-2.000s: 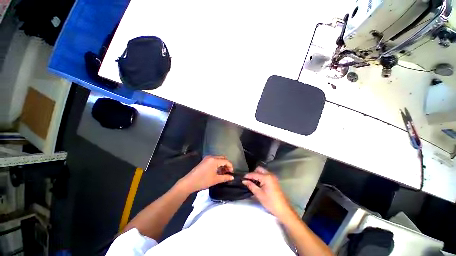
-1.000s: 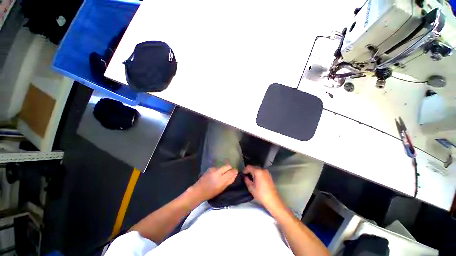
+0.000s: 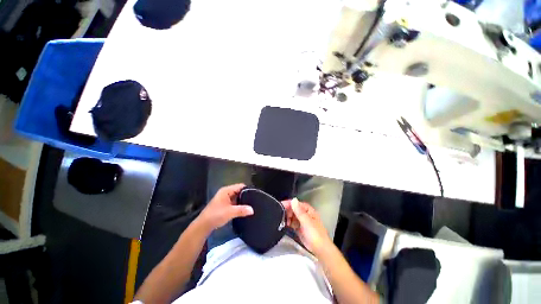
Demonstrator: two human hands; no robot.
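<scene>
A black rounded pouch (image 3: 258, 223) is held over my lap, its broad face turned up. A thin pale zipper line runs along its upper and right edge, with a small silvery zipper pull (image 3: 282, 225) at the right. My left hand (image 3: 228, 205) grips the pouch's upper left side, thumb on top. My right hand (image 3: 302, 220) is at the pouch's right edge with fingers pinched there; some fingertips are hidden behind the edge. A flat black panel (image 3: 286, 133) lies on the white table (image 3: 201, 127) in front of me.
Two black pouches (image 3: 122, 110) lie at the table's left. A blue bin (image 3: 50, 95) and a lower shelf with a black piece (image 3: 94, 176) are beyond. The sewing machine (image 3: 439, 50), snips (image 3: 413, 135) and side tray with black pieces (image 3: 415, 274) are at right.
The pouch has been raised and turned so its broad face and zipper edge show. My hands have moved apart to its two sides. The camera view has swung right, shifting the table scene left.
</scene>
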